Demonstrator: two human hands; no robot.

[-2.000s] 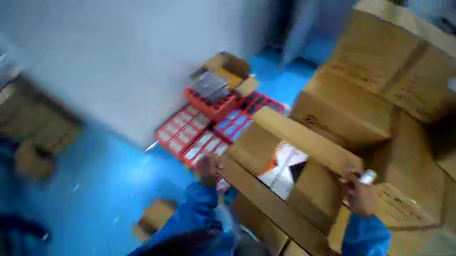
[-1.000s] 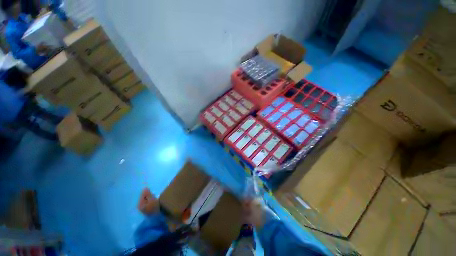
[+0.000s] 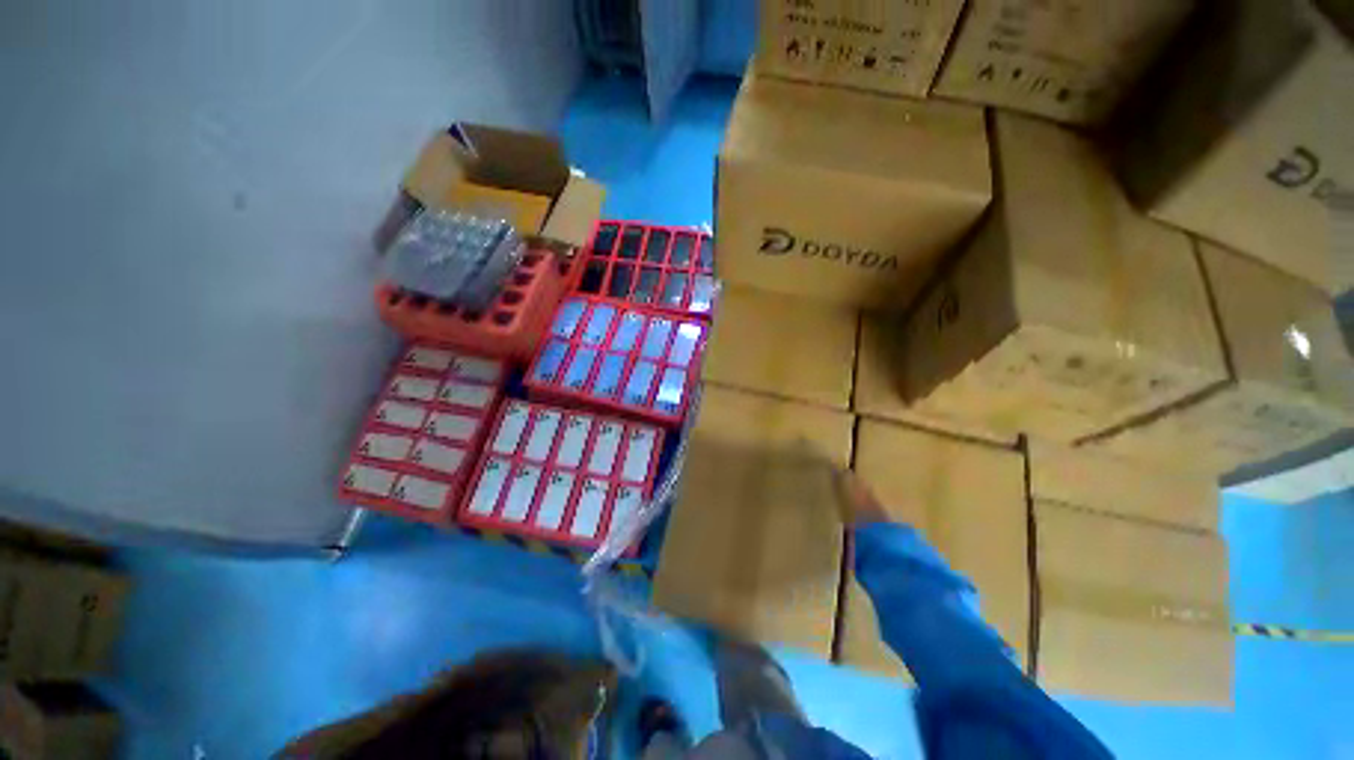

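My right hand point(image 3: 857, 499) is small and blurred at the end of a blue sleeve. It is over the flat tops of closed shipping cartons point(image 3: 750, 549), near the seam between two of them. Its fingers cannot be made out, and whether it touches the card is unclear. My left hand is not in view. A closed carton printed "DOYDA" point(image 3: 846, 186) stands on this layer, with a tilted carton point(image 3: 1069, 297) to its right. A dark brown blurred shape point(image 3: 460, 713), not clearly identifiable, lies along the bottom edge.
Red trays point(image 3: 561, 472) with white, blue and dark pieces lie left of the cartons. An open small carton point(image 3: 505, 186) and clear plastic trays point(image 3: 453, 256) are behind them. Clear wrap point(image 3: 639, 527) hangs at the stack's edge. A grey wall point(image 3: 193, 297) is at left.
The view has swung right onto the carton stack. The open box that was between both hands is no longer recognisable in view. My left hand has left the picture; my right is over the stack.
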